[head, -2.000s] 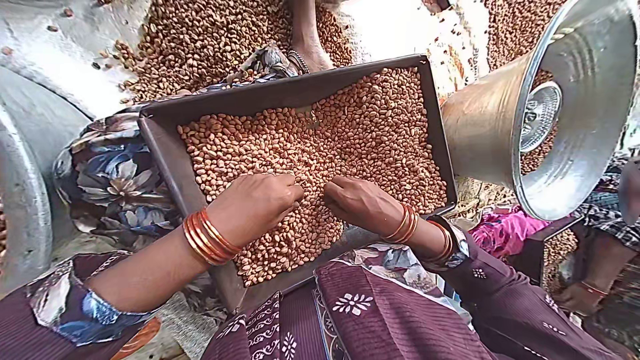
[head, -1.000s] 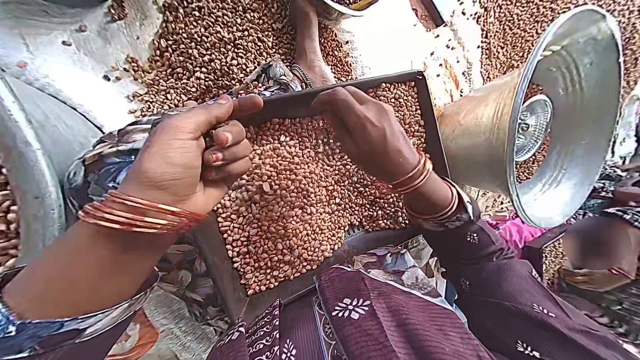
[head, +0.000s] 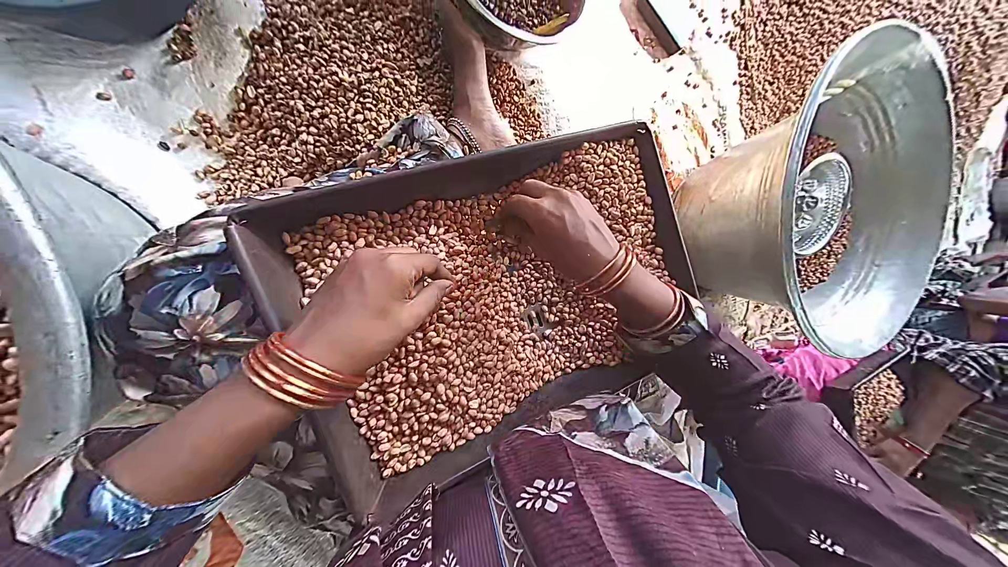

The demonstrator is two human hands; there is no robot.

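Note:
A dark rectangular tray (head: 272, 287) rests tilted across my lap, spread with reddish-brown shelled nuts or beans (head: 465, 374). Over its left half, my left hand (head: 374, 303) hovers low with thumb and fingertips close together; whether anything is pinched there is hard to tell. My right hand (head: 559, 236) is in the upper right part of the tray, its curled fingers down at the nuts, the fingertips partly hidden. Small patches of the tray's bottom show between the nuts near my right wrist. Bangles circle both wrists.
A large metal tub (head: 732, 209) lies tipped at the right, with a small metal bowl (head: 821, 203) inside. Another metal vessel (head: 47, 315) stands at the left. Heaped nuts (head: 331, 87) and a person's bare foot (head: 484, 122) lie beyond the tray. Another person's hand (head: 898, 453) is at the lower right.
One second ago both hands were raised near the tray's far edge; now they are lower, over the nuts. The metal bowl at the top has come further into view.

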